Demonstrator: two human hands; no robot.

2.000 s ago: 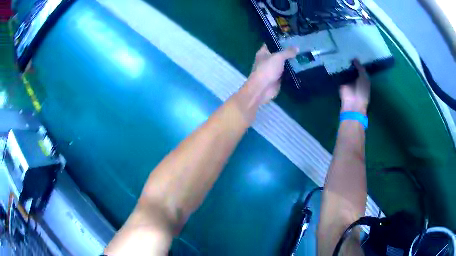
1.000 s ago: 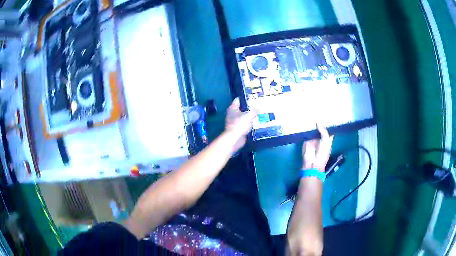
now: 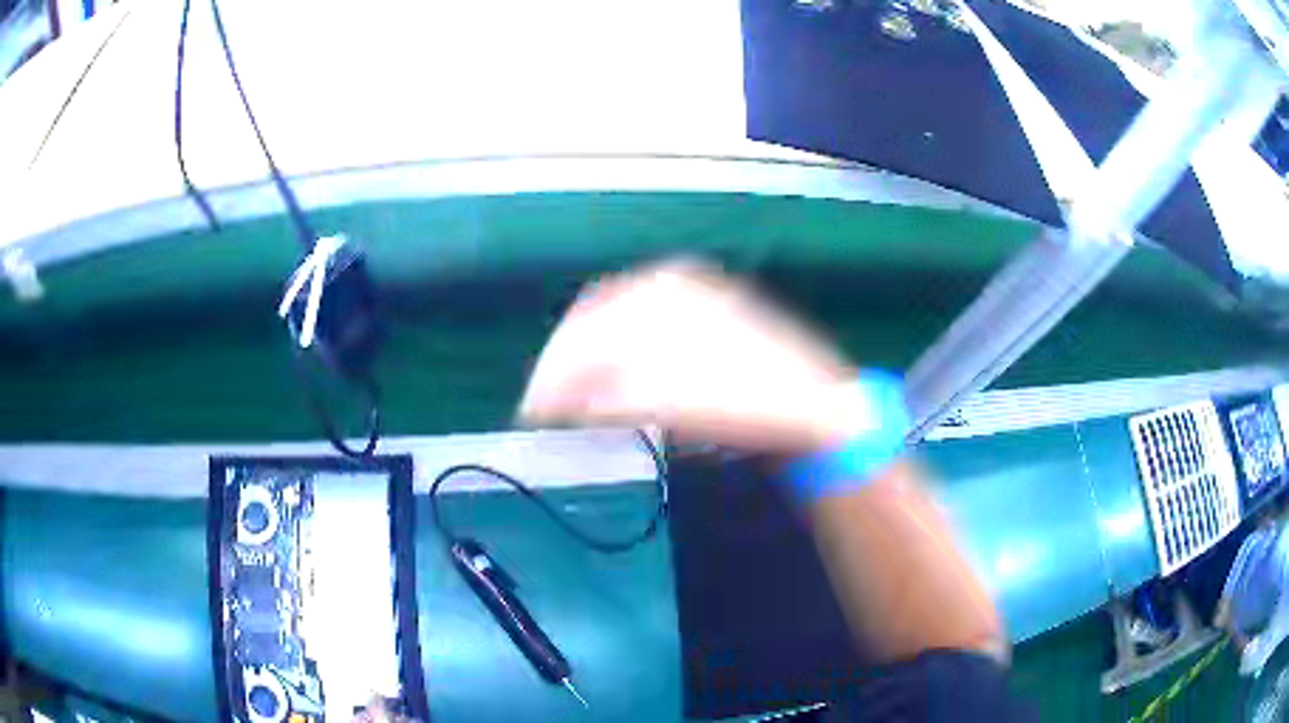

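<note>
An open laptop base [image 3: 406, 565] lies on the green line at lower left, two round fans along its left side and a bright silver area along its right. Only the fingertips of my left hand [image 3: 373, 710] show, at its lower edge by the picture's bottom; their grip is hidden. My right hand [image 3: 679, 353], with a blue wristband, is raised over the line in mid-picture, right of the laptop and clear of it. It is strongly blurred, so its fingers cannot be read. A black electric screwdriver [image 3: 512, 616] with a thin bit and cord lies between laptop and black mat.
The black mat [image 3: 746, 593] lies on the line below my right forearm. A dark cord bundle with white ties [image 3: 337, 304] sits behind the laptop. A metal post [image 3: 1018, 311] slants at right. A white grille [image 3: 1185, 485] and part of a person [image 3: 1255, 582] are at far right.
The view has swung right. The laptop, earlier between both hands, now lies lower left. My right hand has left its edge and risen; my left hand is mostly out of the picture.
</note>
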